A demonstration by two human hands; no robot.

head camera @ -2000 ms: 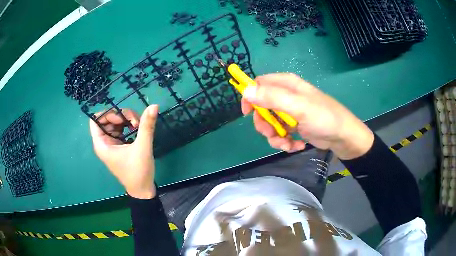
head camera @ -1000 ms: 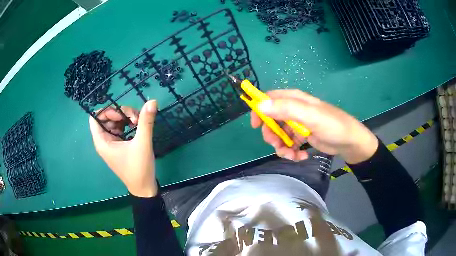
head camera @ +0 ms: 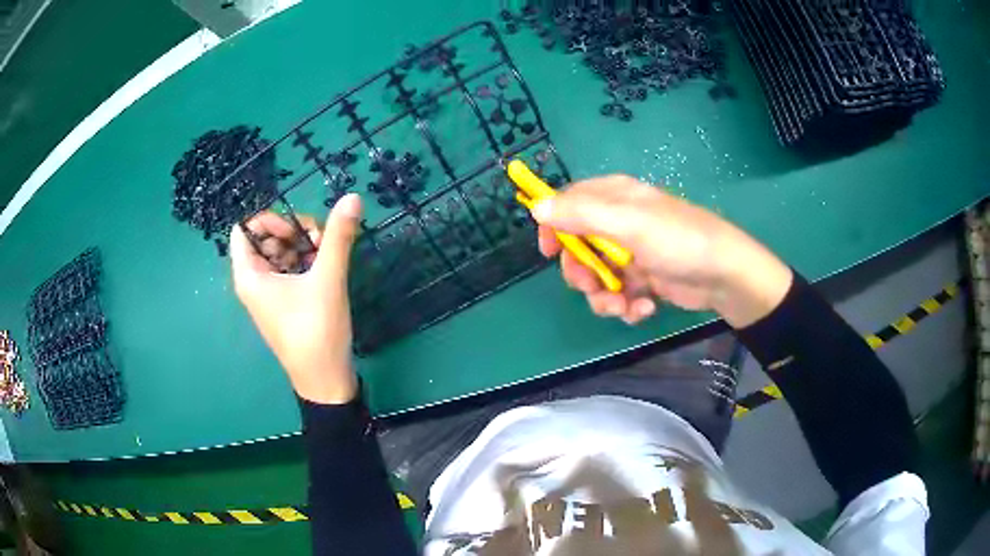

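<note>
My left hand grips the near left corner of a black sprue frame, thumb on top, and holds it tilted above the table. Small round moulded parts are still joined near its right end; several bars further left look bare. My right hand is closed around yellow-handled side cutters. Their jaws are at the right part of the frame, beside a crossbar; the tips are too small and dark to tell whether they are shut.
A heap of cut parts lies left and a larger one at the far side. A tall stack of sprue frames stands far right, low frames far left. Pale trimmings dot the green table; small copper-coloured pieces lie at the left edge.
The cutters have moved slightly left and up against the frame. Fewer round parts show on the frame's right end. The whole view has shifted a little.
</note>
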